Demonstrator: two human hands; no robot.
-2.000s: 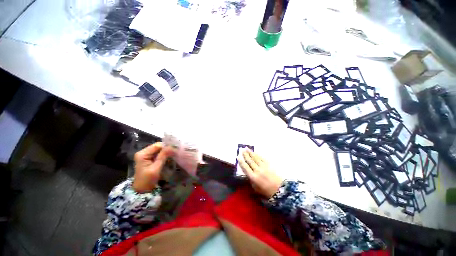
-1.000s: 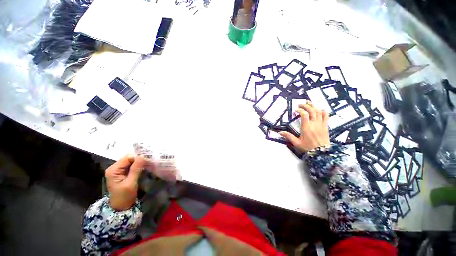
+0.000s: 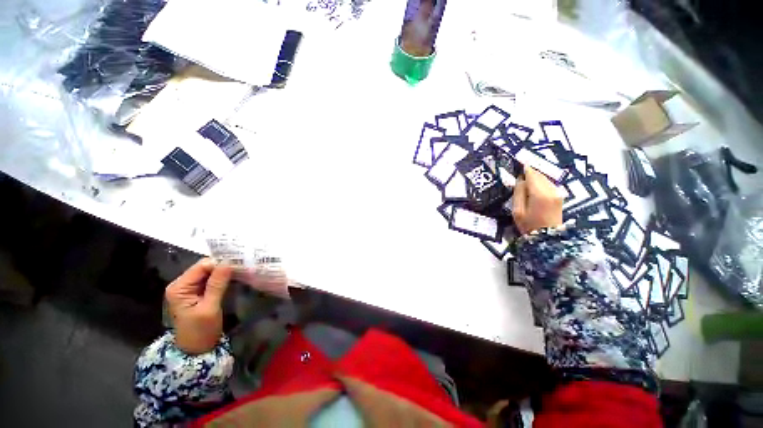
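My left hand is at the table's front edge at lower left and pinches a thin printed sticker sheet between thumb and fingers. My right hand is over the loose heap of labelled tags at right, its fingers curled at a small black printed piece with white lettering. The fingers hide part of what they touch, but they appear closed on that dark piece. The heap's tags have white centres and dark borders and overlap at many angles.
A banded tag bundle lies at left. White sheets and a clear plastic bag are at upper left. A green ring holds an upright phone. An open cardboard box and dark plastic are at right.
My right hand moved from a tag at the front edge to the heap, where its spread fingers have curled and a black printed piece now shows. My left hand still holds the sheet.
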